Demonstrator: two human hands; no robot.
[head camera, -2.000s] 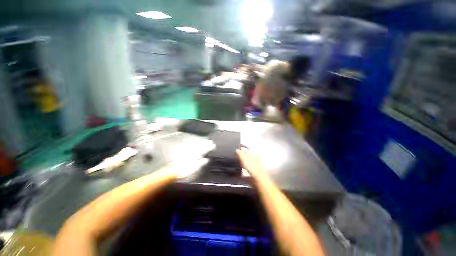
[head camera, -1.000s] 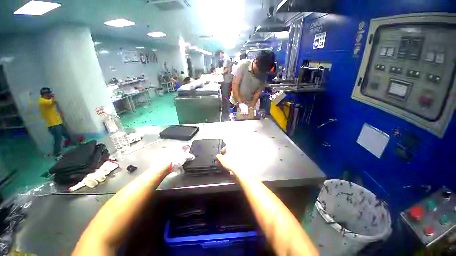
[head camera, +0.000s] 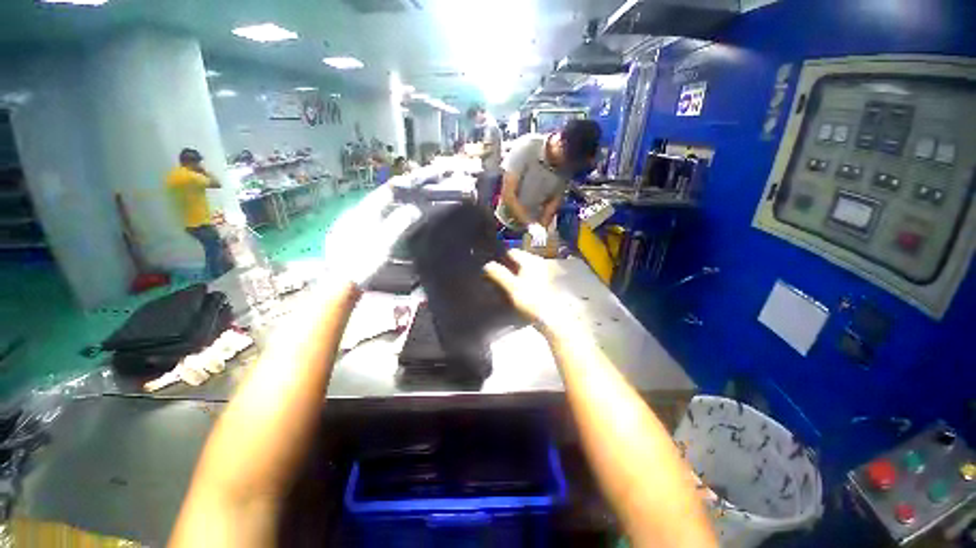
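A black rubber part (head camera: 462, 268) is raised and tilted above the bench, blurred by motion. My right hand (head camera: 524, 284), bare, grips its right side. My left hand (head camera: 377, 241), in a white glove, is at its upper left edge; its fingers are blurred and washed out by glare. Below, a stack of flat black rubber parts (head camera: 428, 359) lies at the bench's front edge, partly hidden by the raised part. Another flat black part (head camera: 392, 278) lies farther back, beside my left hand.
Steel bench (head camera: 631, 348). A dark heap (head camera: 171, 326) and crumpled white gloves (head camera: 203, 362) lie left. A blue crate (head camera: 455, 503) is below. A scrap bucket (head camera: 749, 460) and control box (head camera: 915, 482) stand right. A person (head camera: 530, 177) works ahead; another (head camera: 195, 203) stands left.
My hands were low at the sides of the stack; they are now raised and farther forward with a black part between them. The person in yellow appears farther right.
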